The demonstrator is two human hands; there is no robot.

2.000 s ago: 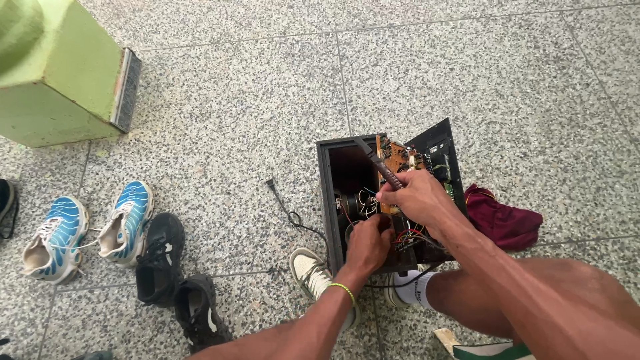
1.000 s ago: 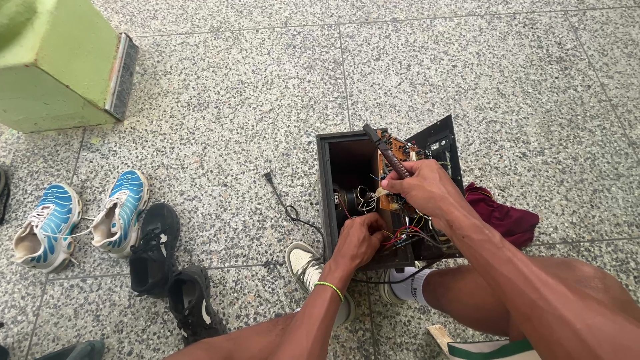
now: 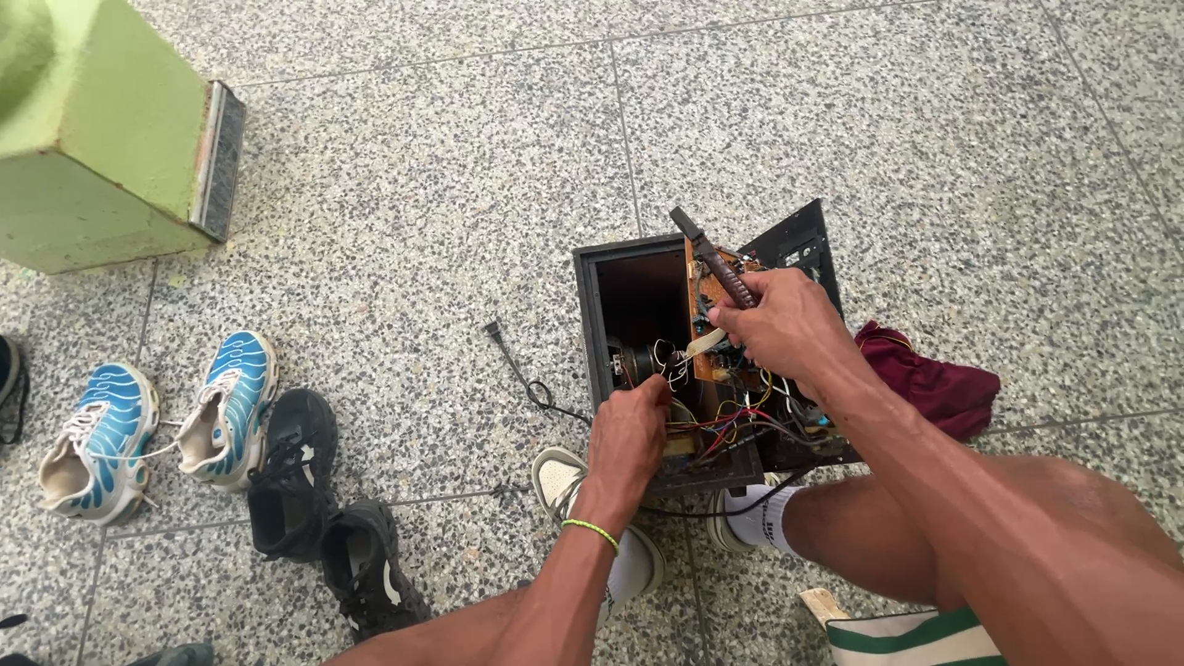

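An open black speaker cabinet (image 3: pixel 586 324) stands between my feet, with its speaker magnet (image 3: pixel 635 364) and many thin wires (image 3: pixel 731 421) showing inside. An orange-brown circuit board (image 3: pixel 705 277) stands upright in the opening beside a tilted black panel (image 3: pixel 800 242). My right hand (image 3: pixel 786 319) grips a dark brown-handled tool (image 3: pixel 721 268) over the board, its black end pointing up and left; I cannot tell its kind. At the cabinet's near left part, my left hand (image 3: pixel 629 435) has its fingertips bent together by the white wires; whether they pinch one is hidden.
A black power cord (image 3: pixel 504 347) with a plug lies left of the cabinet. Blue sneakers (image 3: pixel 227 398) and black shoes (image 3: pixel 296 472) stand at the left. A green pillar base (image 3: pixel 120 157) is at the upper left. Maroon cloth (image 3: pixel 934 388) lies right of the cabinet.
My left hand has moved from lower among the wires up toward the speaker magnet. The tool in my right hand remains over the circuit board.
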